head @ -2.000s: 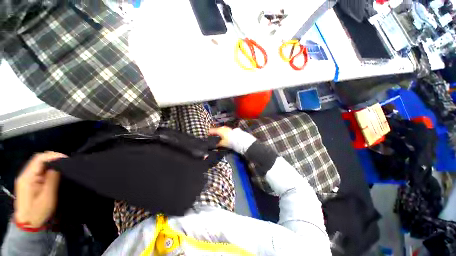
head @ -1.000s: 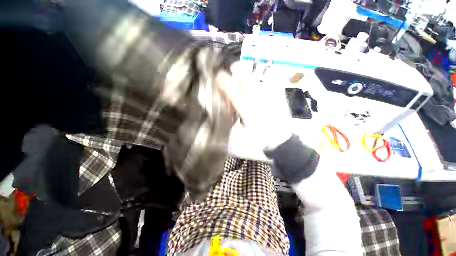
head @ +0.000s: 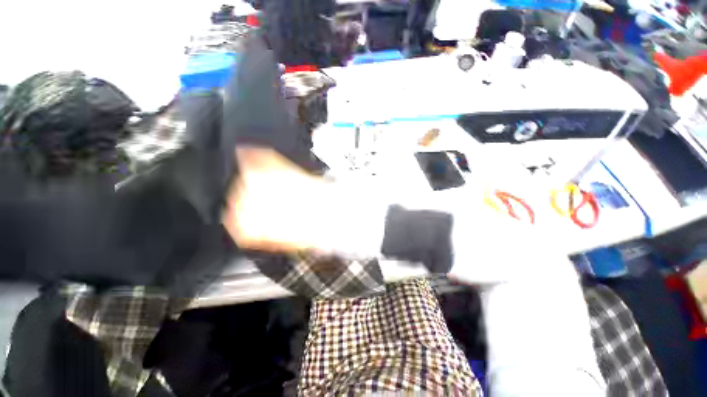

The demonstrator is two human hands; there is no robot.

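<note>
My right hand [head: 267, 200] is blurred and reaches left across the white table, against the edge of a large blurred black fabric piece [head: 116, 225]. Whether its fingers grip the fabric cannot be told. A plaid fabric piece [head: 341, 277] shows under my right forearm, at the table's front edge. More plaid fabric [head: 128, 318] hangs at the lower left. My left hand is not visible. The needle area [head: 358, 155] of the sewing machine [head: 387, 89] is washed out.
On the bed are a flat black phone-like object [head: 439, 170], a brown scrap [head: 428, 137] and two scissors with orange-red and yellow loops [head: 515, 205], [head: 575, 205]. Checked apron [head: 380, 341] covers my lap. Plaid fabric [head: 624, 341] hangs at right. A dark-haired head [head: 66, 116] is at upper left.
My right hand has moved left, away from the front of the needle area. The blurred plaid fabric raised at upper left has given way to blurred black fabric. The view has shifted.
</note>
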